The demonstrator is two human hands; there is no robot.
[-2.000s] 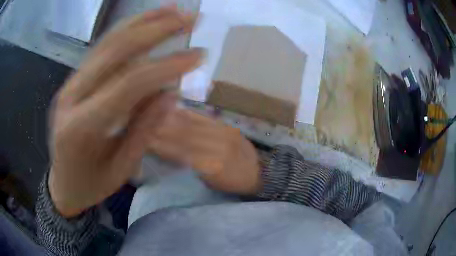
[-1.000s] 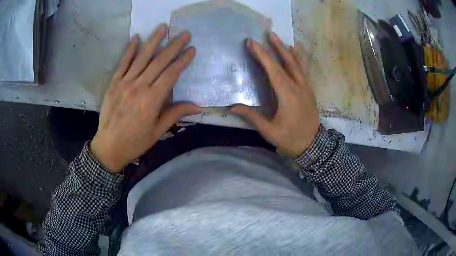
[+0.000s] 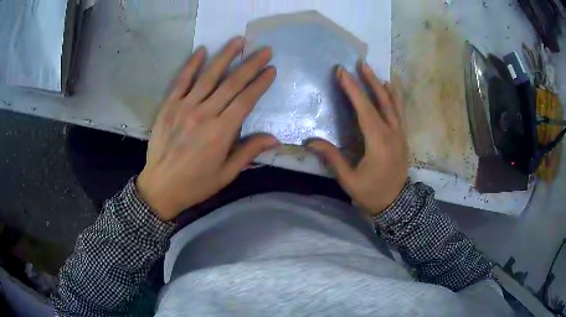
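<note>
The shiny metal pocket template [image 3: 301, 86] lies flat near the table's front edge, its angled end pointing away from me. A tan-grey edge of a card template [image 3: 318, 17] shows around its far end. Both lie on a white pocket piece [image 3: 217, 23]. My left hand [image 3: 202, 127] lies flat with spread fingers on the template's left side. My right hand [image 3: 372, 133] rests on its right side. Both thumbs touch the near edge. The palms hide parts of the template and cloth.
The steam iron [image 3: 506, 111] sits at the right on a dark brown rest [image 3: 501, 175], beside a yellow-orange block [image 3: 547, 117]. Small tools and a dark item are at the far right. A layered white pile [image 3: 34, 46] stands at the left. The tabletop [image 3: 428, 93] is scorched near the iron.
Two seconds ago the hands were raised and blurred, and the tan-grey card lay uncovered on the cloth. Now the shiny template covers it, with both hands on it. The view has shifted slightly since one second ago.
</note>
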